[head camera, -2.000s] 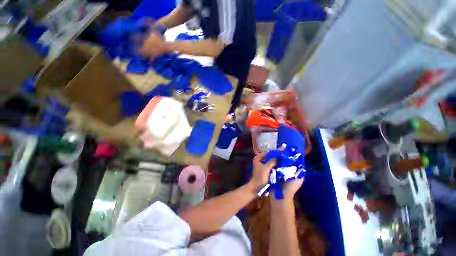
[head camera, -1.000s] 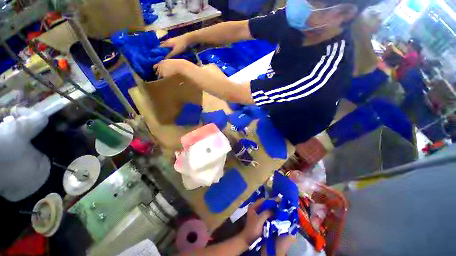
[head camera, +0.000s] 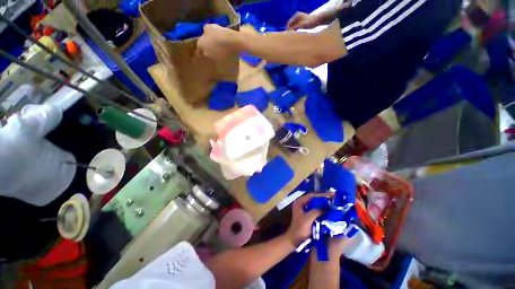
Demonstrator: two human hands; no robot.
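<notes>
A loose bunch of small blue-and-white pieces [head camera: 337,217] is held between my two hands at the lower centre right. My left hand [head camera: 304,217] grips it from the left, fingers curled over blue pieces. My right hand [head camera: 334,246] is under the bunch, its fingers mostly hidden by the pieces. A flat blue rounded piece [head camera: 270,179] lies on the cardboard-covered table [head camera: 245,198]. A white and pink padded stack [head camera: 244,141] sits beside it. Snips with a white cord loop [head camera: 292,137] lie further right.
A person in a dark striped top [head camera: 372,62] reaches to an open carton [head camera: 195,68] of blue pieces. Blue panels [head camera: 323,117] lie on the table. An orange-red basket [head camera: 400,217] is right of my hands. A sewing machine [head camera: 164,234] and pink roll [head camera: 236,227] are at left.
The view has shifted, so the table and my hands appear higher. The other person's hands have come away from the blue pieces; one is at the carton's edge. My hands still hold the bunch.
</notes>
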